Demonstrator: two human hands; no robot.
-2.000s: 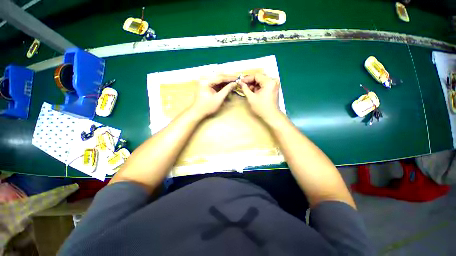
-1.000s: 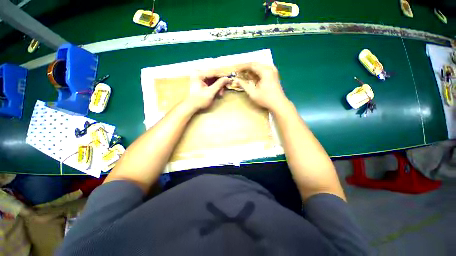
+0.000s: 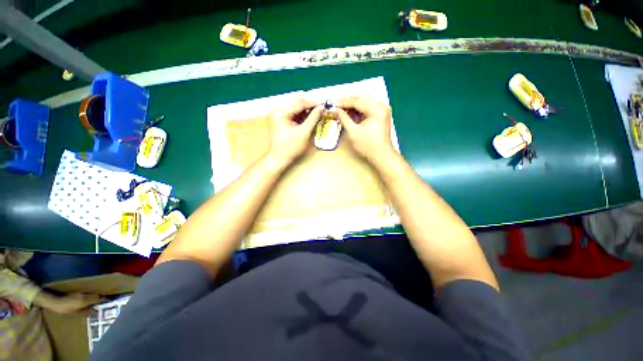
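Observation:
A white-and-yellow wired unit (image 3: 327, 134) lies between my hands over the upper part of the tan work mat (image 3: 310, 190), its rounded end towards me. My left hand (image 3: 290, 130) and my right hand (image 3: 368, 128) meet at its far end. Their fingertips pinch small dark bits or leads there, too small to tell apart. The fingers hide most of the wires.
Two units (image 3: 512, 140) lie right of the mat. Left are a dotted sheet (image 3: 81, 190) with several units, another unit (image 3: 151, 147), and a blue tape dispenser (image 3: 120, 120). The conveyor belt (image 3: 331, 28) carries spaced units beyond the scuffed rail (image 3: 282, 65). A person's arm (image 3: 67, 302) shows lower left.
The unit between my hands now shows its yellow face; before, fingers mostly covered it. The belt units have shifted right. A neighbour's arm and a white rack have come into view at lower left.

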